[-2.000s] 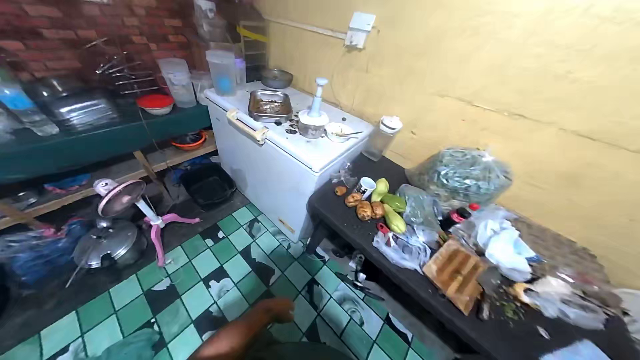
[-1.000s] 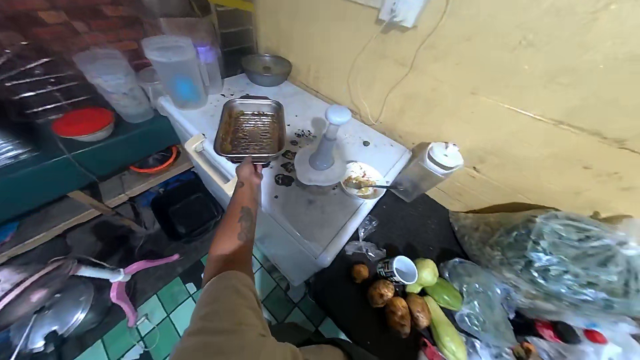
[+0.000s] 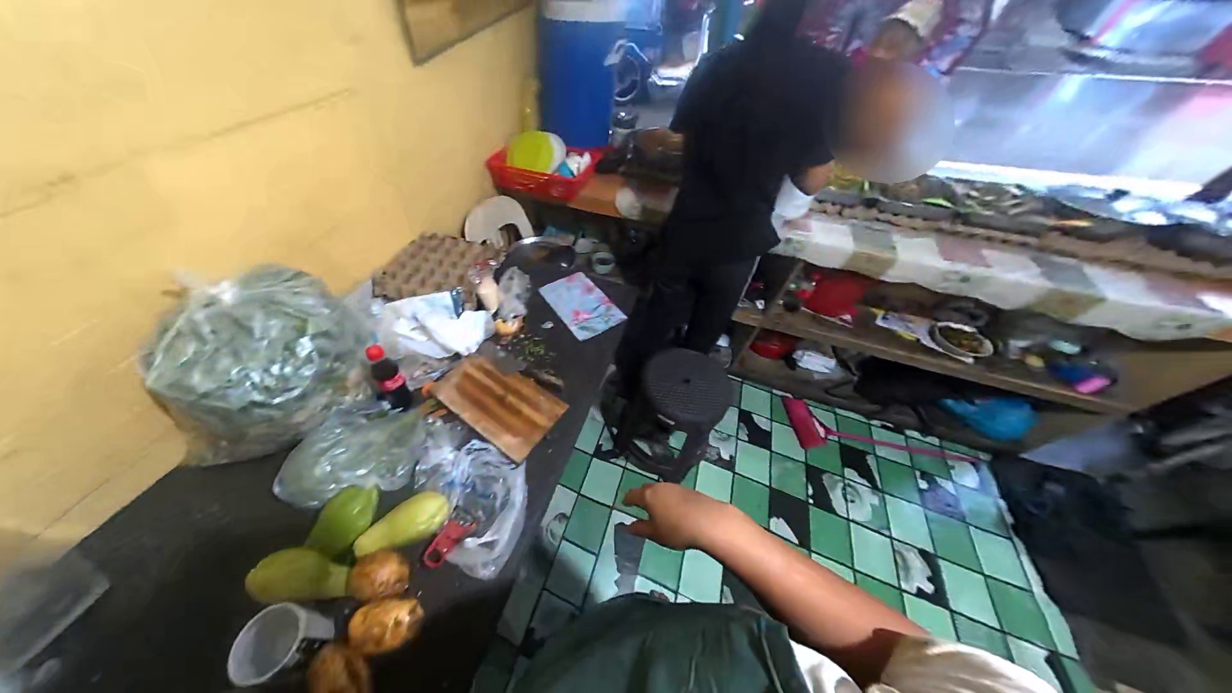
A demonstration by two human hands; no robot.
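My right hand (image 3: pixel 674 515) reaches in from the lower right above the green tiled floor, with its fingers apart and nothing in them. The black stool (image 3: pixel 686 390) stands just beyond it. To its left, on the dark table, lie a wooden cutting board (image 3: pixel 500 406), a clear plastic bag (image 3: pixel 486 500) and a red-handled tool (image 3: pixel 448 542). Green squashes or similar vegetables (image 3: pixel 298 575) and brown root vegetables (image 3: pixel 385 626) lie near a white cup (image 3: pixel 274 643). My left hand is out of view.
A person in black (image 3: pixel 751 144) stands at the counter ahead, beyond the stool. A pink-handled dustpan or broom (image 3: pixel 807 423) lies on the floor. A large bag of leaves (image 3: pixel 260 356), a cola bottle (image 3: pixel 388 377) and an egg tray (image 3: pixel 428 267) are along the wall.
The view has swung right, away from the white chest freezer. One second ago one of my hands was at the metal pan on it; now my right hand is empty over the floor.
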